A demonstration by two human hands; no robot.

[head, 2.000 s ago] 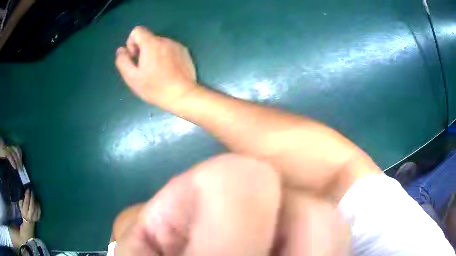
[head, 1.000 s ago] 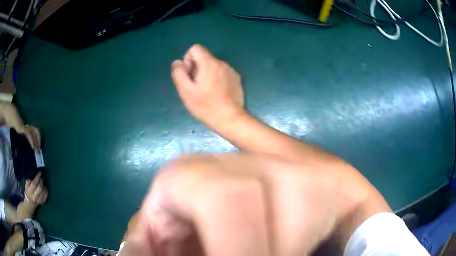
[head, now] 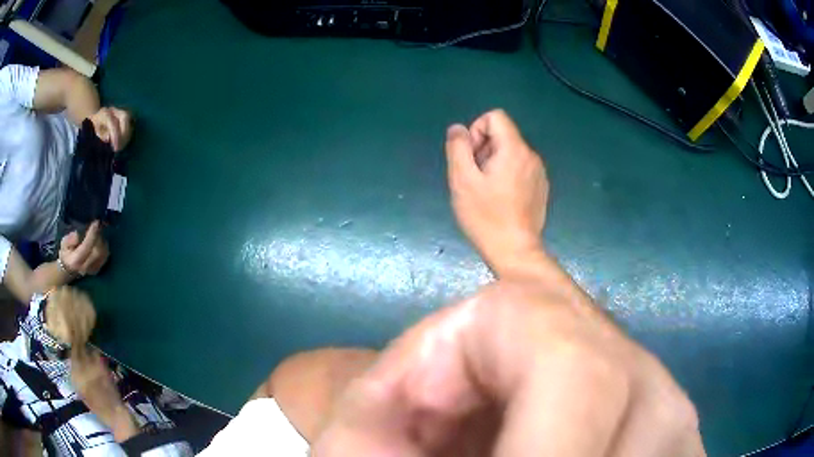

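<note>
My right hand (head: 500,183) is over the dark-green bench top (head: 312,152), near the middle of the view. Its fingers are curled in and no object shows in it. My left hand (head: 428,384) is large and blurred, close to the camera at the bottom centre, in front of part of my right forearm. Its fingers are not clear and I cannot tell if it holds anything. Part of the left arm and a white sleeve (head: 259,433) show at the bottom left.
A person at the left edge holds a black item (head: 89,183) with a white label. Another person's patterned sleeve (head: 40,375) is below. A black cabinet (head: 357,18) is at the top. A yellow-edged black case (head: 678,58) and white cables (head: 775,161) are upper right.
The view has swung left, so the bench and seated people show farther right. The yellow-edged case has come into fuller view. My right hand remains curled; my left stays blurred near the camera.
</note>
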